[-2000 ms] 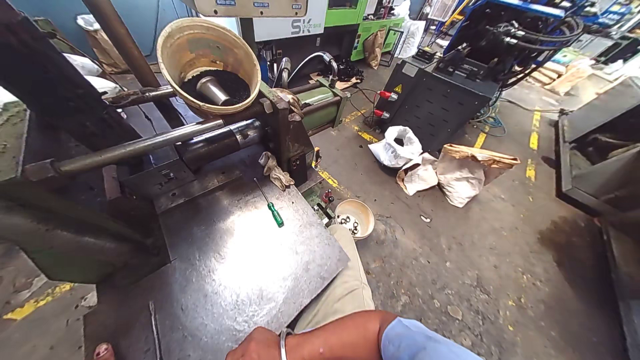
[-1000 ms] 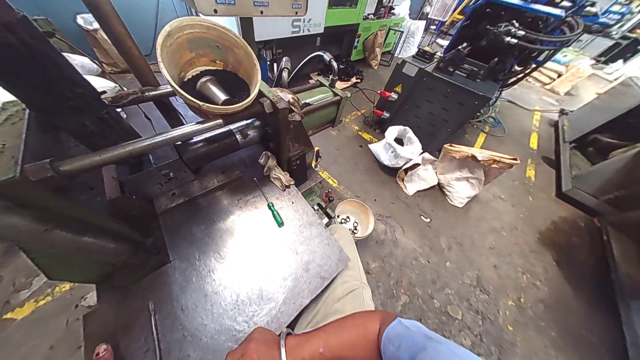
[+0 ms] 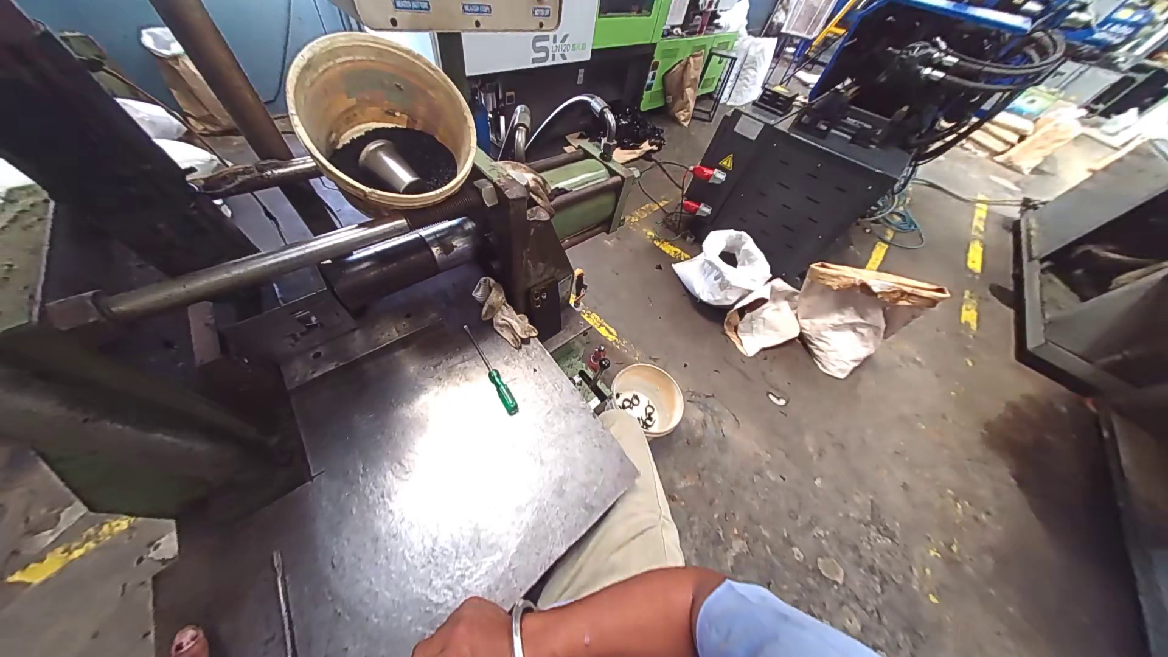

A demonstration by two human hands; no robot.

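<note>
My right hand (image 3: 470, 630) rests at the bottom edge of the metal table plate (image 3: 365, 511), a metal bangle at its wrist; its fingers are cut off by the frame. Of my left hand only a fingertip (image 3: 189, 641) shows at the bottom left, near a thin metal rod (image 3: 282, 593) lying on the plate. A screwdriver with a green handle (image 3: 502, 392) lies farther up the plate, beside a crumpled work glove (image 3: 505, 313). Above them, a tilted bucket (image 3: 306, 100) holds black granules and a metal cup (image 3: 391, 166).
Behind the plate stands a machine with steel bars (image 3: 255, 266) and a green cylinder (image 3: 584, 196). A small bucket (image 3: 673, 392) with black rings sits right of my knee. Farther right are a white sack (image 3: 721, 274), paper sacks (image 3: 835, 319) and a dark cabinet (image 3: 794, 192).
</note>
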